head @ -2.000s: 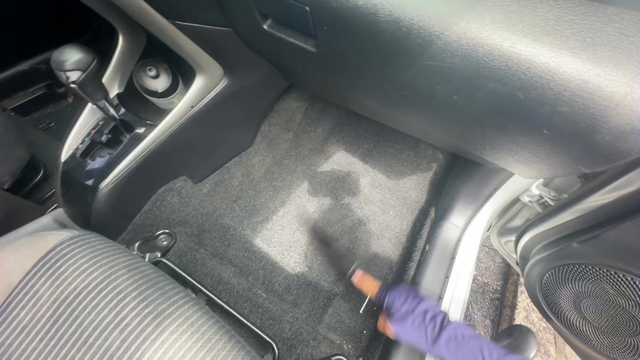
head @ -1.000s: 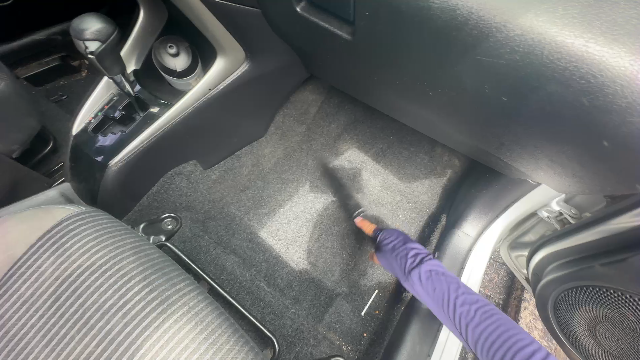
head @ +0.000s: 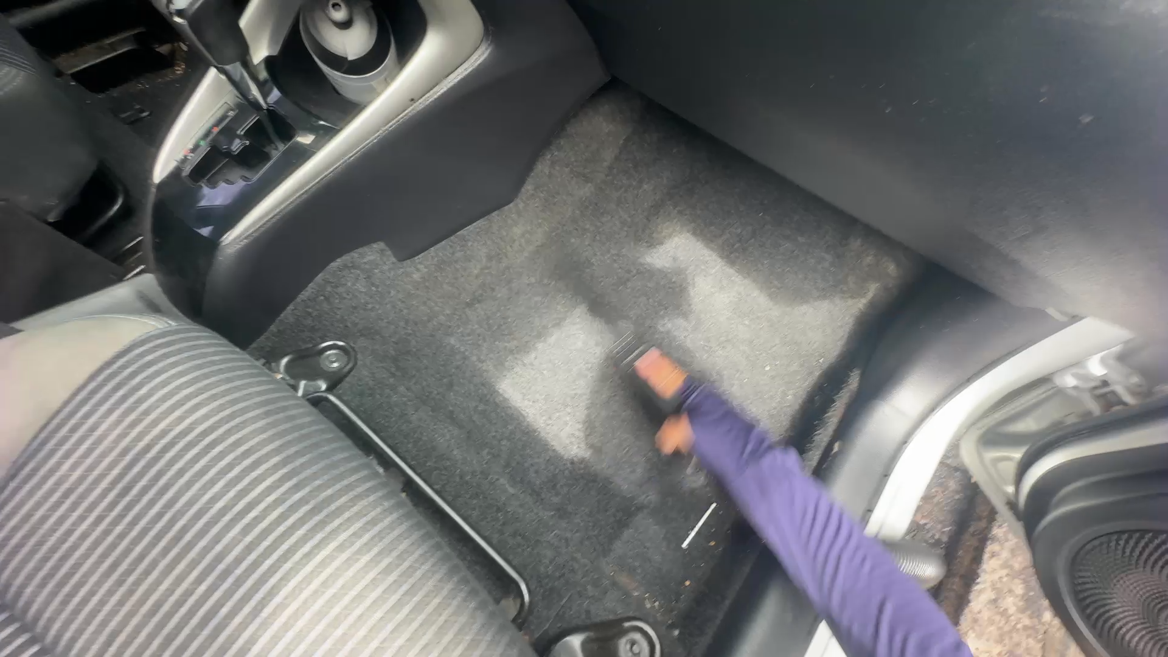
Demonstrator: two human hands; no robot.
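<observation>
My right hand [head: 663,392], in a purple sleeve, reaches in from the lower right over the grey floor carpet [head: 584,219] of a car's front footwell. Its fingers are closed around a dark handheld tool [head: 646,388], low over or against the carpet; motion blur hides the tool's kind and its exact contact. Pale sunlit patches lie on both sides of the hand. A thin white stick [head: 699,526] lies on the carpet below the wrist, with small crumbs of debris near it. My left hand is out of view.
A striped fabric seat [head: 228,493] with a black metal bar [head: 429,497] at its edge borders the left. Beyond it are the centre console [head: 383,146] and gear lever [head: 214,32]. The door sill [head: 912,456] and a door speaker [head: 1127,584] bound the right.
The view has moved closer to the footwell and console. My right hand and arm have reached farther in over the carpet since the earliest frame, with the dark tool still held.
</observation>
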